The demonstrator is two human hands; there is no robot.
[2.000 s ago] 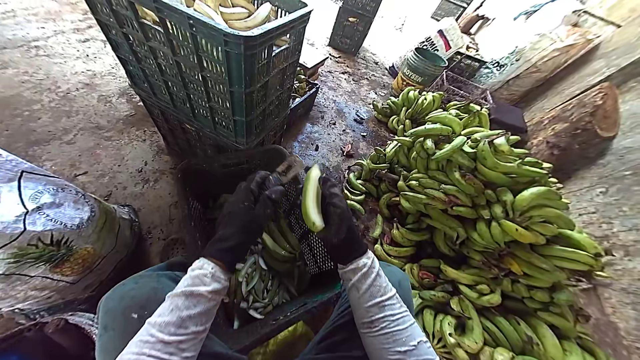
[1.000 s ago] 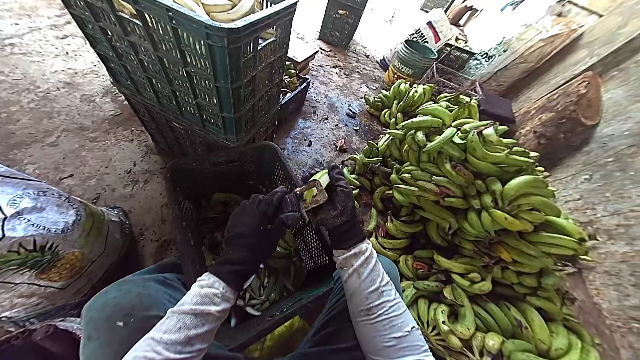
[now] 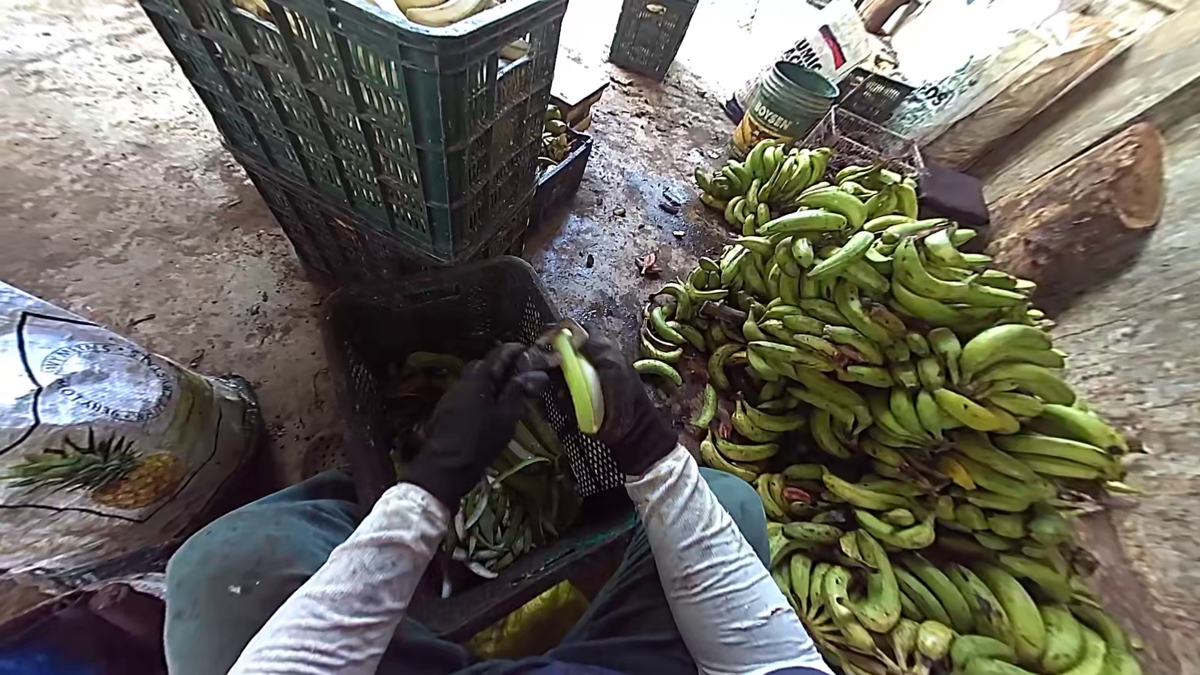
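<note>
A partly peeled green plantain (image 3: 583, 386) stands upright between my two dark-gloved hands, pale flesh showing on one side. My right hand (image 3: 623, 403) is closed around it from the right. My left hand (image 3: 483, 412) has its fingertips together close to the plantain's left side; a small tool seems to be there, but the gloves hide most of it. Below both hands is a dark plastic crate (image 3: 422, 300) with strips of green peel (image 3: 497, 525) and some plantains inside, between my knees.
A large pile of green plantains (image 3: 872, 356) lies on the right. Stacked green crates (image 3: 431, 141) holding peeled fruit stand ahead on the left. A printed sack (image 3: 103, 422) is at far left. A bucket (image 3: 787, 98), small crates and a cut log (image 3: 1078, 206) lie beyond the pile.
The plantain was tilted and partly hidden by my hands one second ago; now it stands upright in my right hand, its pale peeled side in view.
</note>
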